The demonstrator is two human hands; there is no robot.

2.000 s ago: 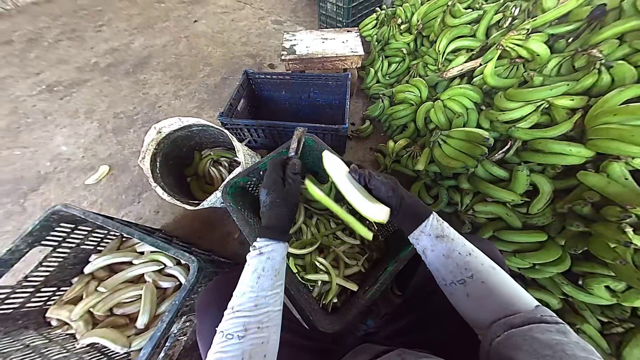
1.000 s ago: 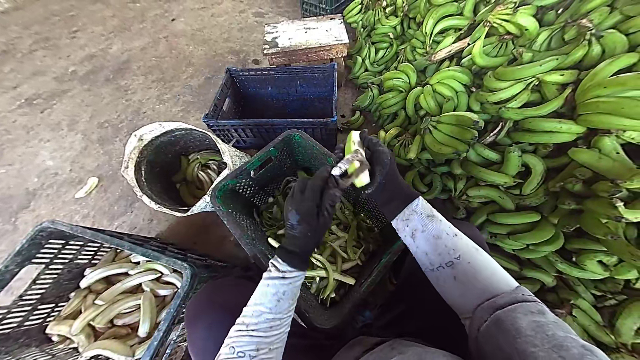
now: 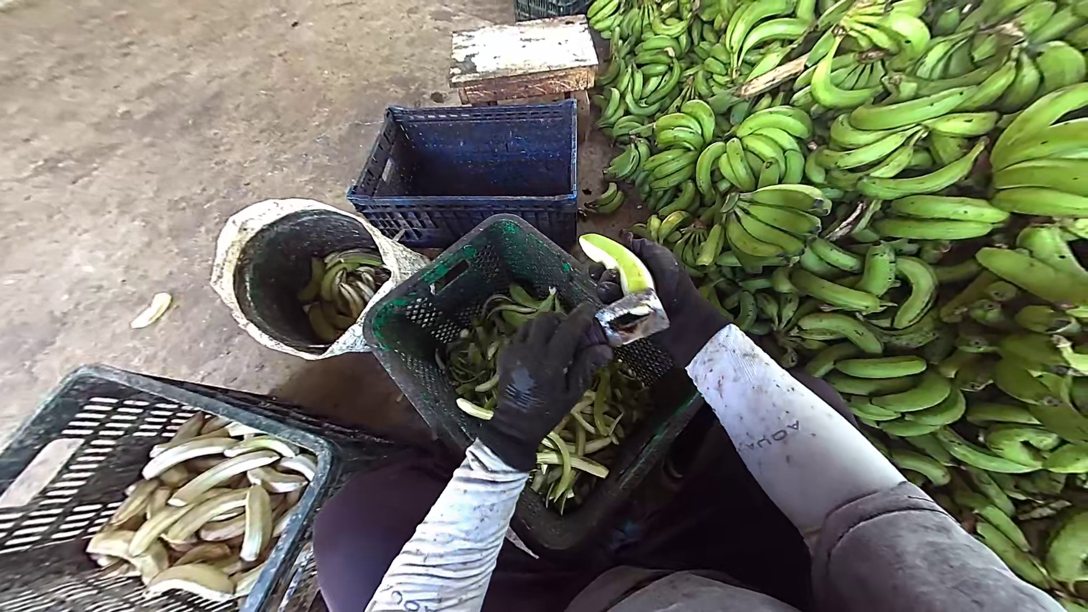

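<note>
My left hand [image 3: 544,374], in a black glove, grips a hand peeler with a metal head [image 3: 633,317] over the green crate [image 3: 425,331]. In my right hand [image 3: 671,289], also gloved, is a partly peeled green plantain [image 3: 620,261], its pale upper end pointing up and left. The peeler's metal head lies against the plantain's lower part. Strips of green peel [image 3: 578,450] fill the bottom of the crate beneath both hands. Glove and tool hide the plantain's lower end and the peeler's handle.
At lower left, a dark crate [image 3: 178,378] holds peeled plantains [image 3: 212,501]. A sack-lined bucket [image 3: 246,280] contains peels. Beyond are a blue crate [image 3: 484,200] and a wooden stool [image 3: 523,51]. A large heap of green plantains [image 3: 850,170] covers the right side. A pale piece [image 3: 151,310] lies on the floor.
Two seconds ago a long peeled face of the plantain and a hanging green strip showed between my hands. Now my hands are closer together, with the peeler against the plantain.
</note>
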